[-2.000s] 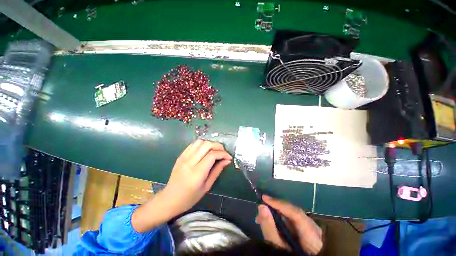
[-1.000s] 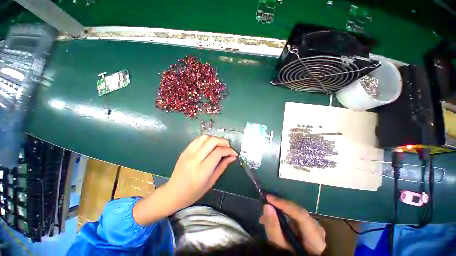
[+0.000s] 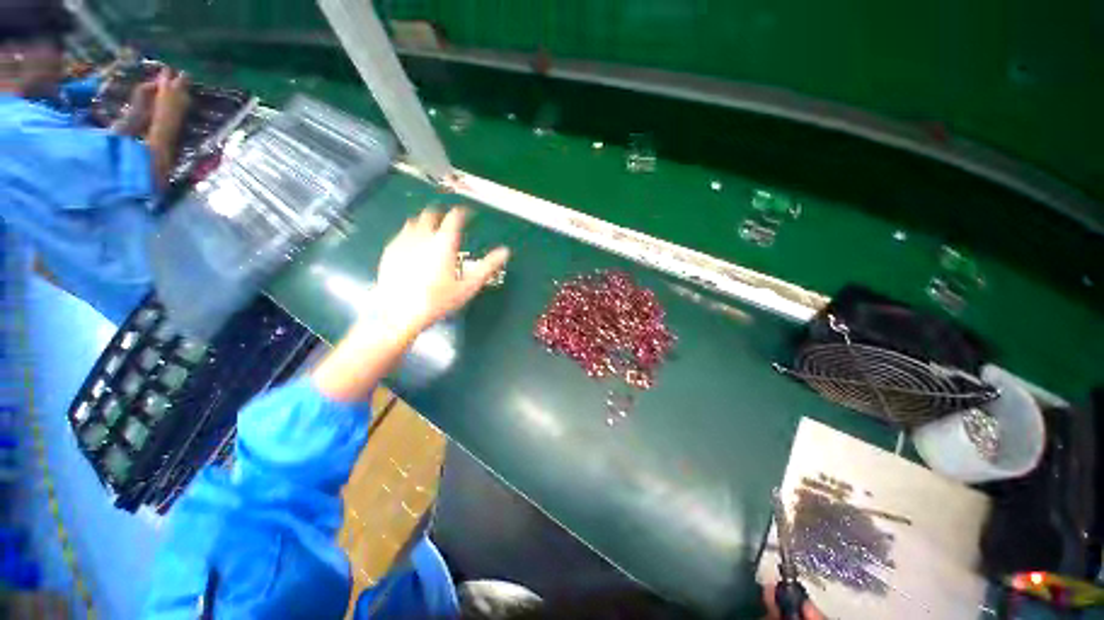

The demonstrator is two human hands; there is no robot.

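Note:
My left hand (image 3: 426, 273) is at the left part of the bench, thumb and fingers spread around a small circuit board (image 3: 487, 271). The board is partly hidden by the hand; contact is unclear. My right hand (image 3: 793, 602), cut off by the bottom edge, holds the soldering iron (image 3: 787, 560), its thin tip over the left edge of the pale board (image 3: 956, 523). Purple-brown specks (image 3: 841, 539) lie in rows on this board. A heap of small red components (image 3: 605, 325) lies between my hands, with a few loose bits below it.
The fume fan (image 3: 890, 375) and white cup (image 3: 1023, 442) stand right. Clear plastic trays (image 3: 272, 194) and black compartment trays (image 3: 157, 400) are left. A person in blue (image 3: 67, 194) works at far left. The belt (image 3: 533, 151) carries boards behind a white strip.
The view has swung left. My left hand has moved from the bench front to the far-left board. The board formerly between my hands no longer shows there. My right hand still holds the iron.

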